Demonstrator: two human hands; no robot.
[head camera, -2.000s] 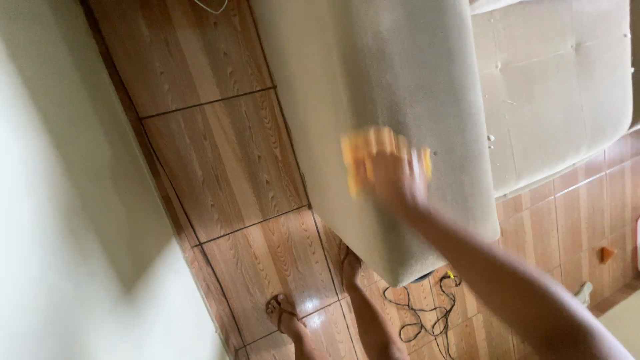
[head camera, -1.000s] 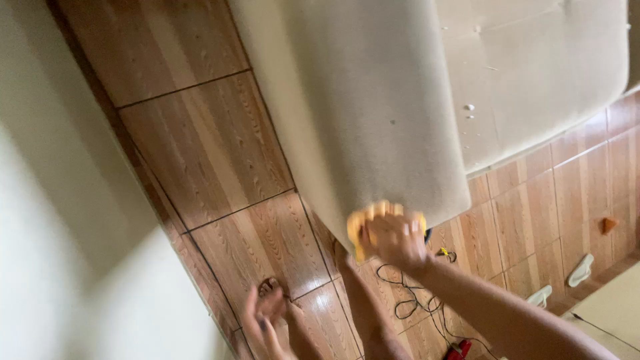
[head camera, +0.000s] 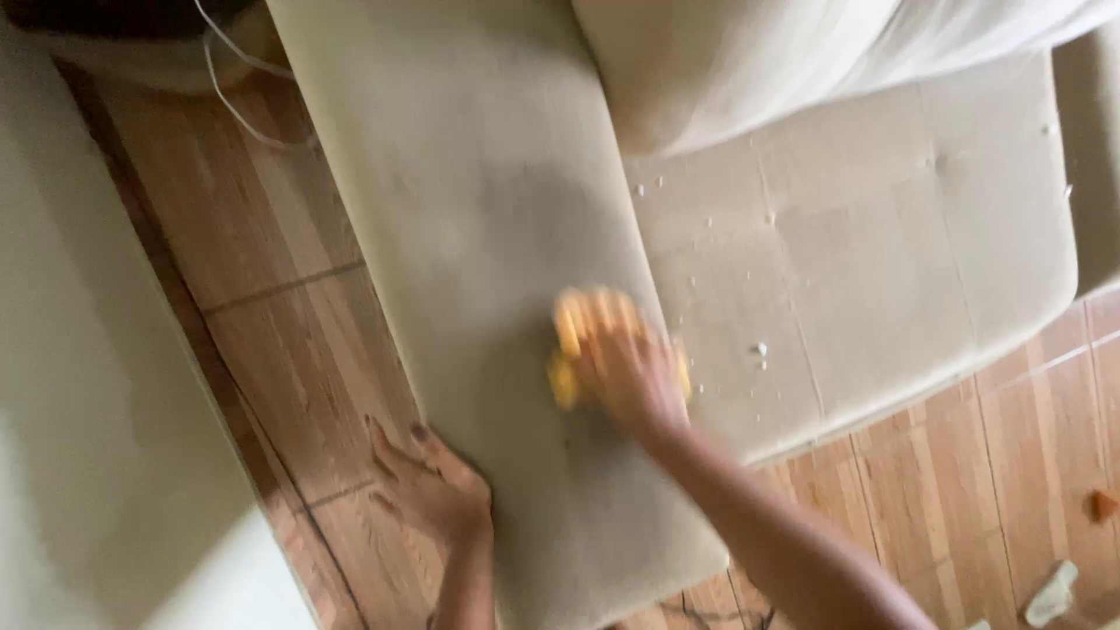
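My right hand (head camera: 632, 372) presses a yellow-orange cloth or sponge (head camera: 573, 346) onto the top of a beige upholstered sofa arm (head camera: 472, 262); motion blur hides which it is. A darker patch marks the fabric just above that hand. At the arm's outer left edge is my left hand (head camera: 437, 490), its fingers spread, holding nothing; its thumb meets the upholstery edge. The tufted seat cushion (head camera: 875, 262) on the right carries several small white bits.
A beige back cushion (head camera: 744, 61) rises at the top. A pale wall (head camera: 105, 350) stands left of a strip of wood-look tiled floor (head camera: 289, 350), with a white cable (head camera: 254, 131) across its upper end. An orange piece (head camera: 1102, 505) and a whitish object (head camera: 1050, 595) lie lower right.
My right hand has moved with the yellow-orange item from the front end of the sofa arm farther up along it. My left hand has come to the arm's outer edge. The view has shifted.
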